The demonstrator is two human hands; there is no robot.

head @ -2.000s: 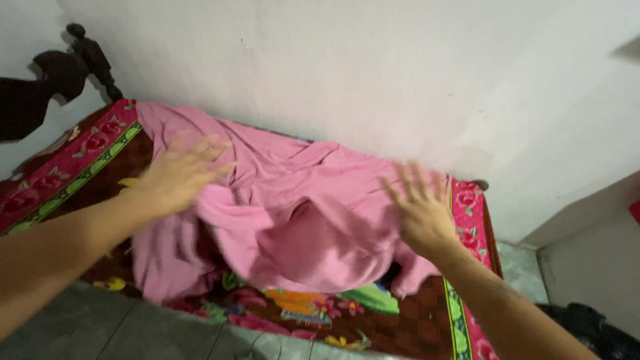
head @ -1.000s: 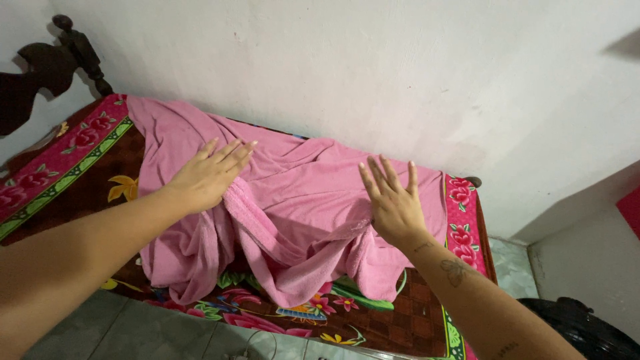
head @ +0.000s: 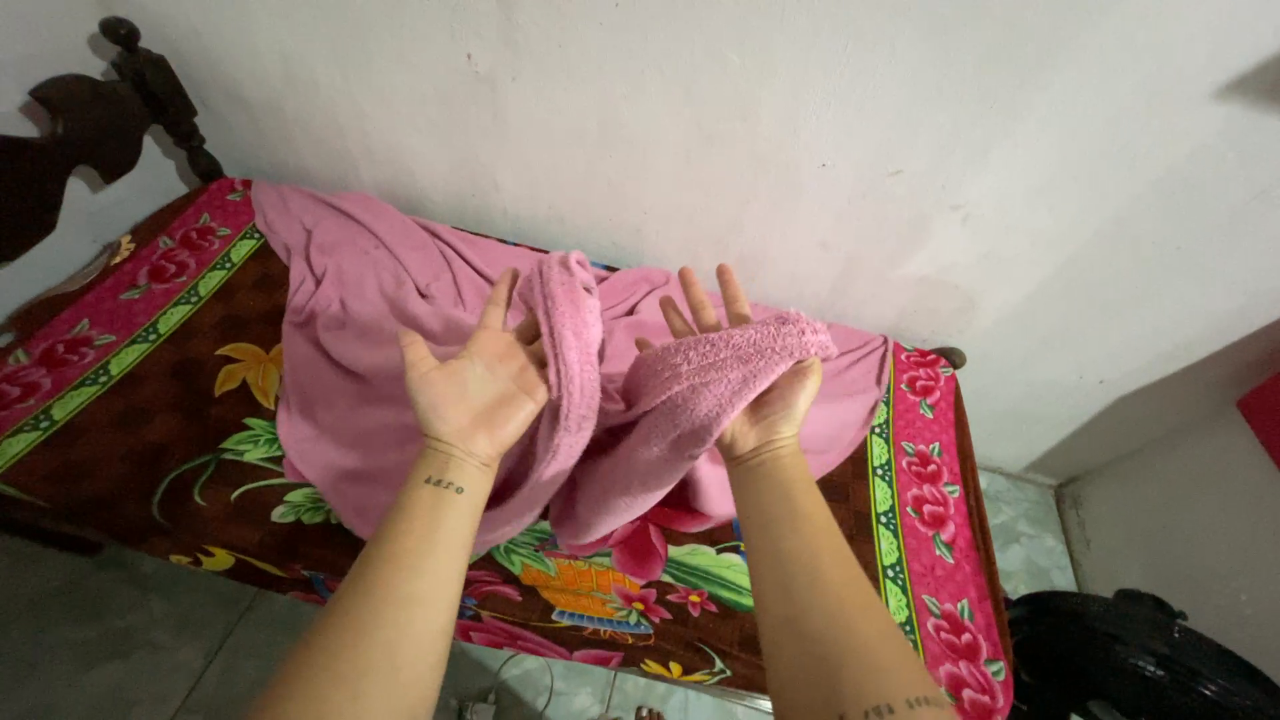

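Note:
A pink fleece blanket [head: 370, 270] lies rumpled over a bed with a brown flowered cover [head: 225, 320]. My left hand [head: 480, 375] is palm up with its fingers spread, and a raised fold of the blanket lies against its fingertips. Palm up too, my right hand [head: 765, 385] has another raised fold draped across its palm; its fingers are apart and show beyond the cloth. Part of each hand is hidden by the blanket.
A dark carved wooden headboard [head: 150, 85] stands at the upper left. The bed touches a white wall [head: 650, 120]. A black rounded object [head: 1130, 640] is at the lower right on the tiled floor [head: 1020, 520]. A cable [head: 530, 655] lies by the bed's near edge.
My hands were palm down over the blanket; they have turned palm up and moved closer together. The blanket's middle folds are now lifted against them.

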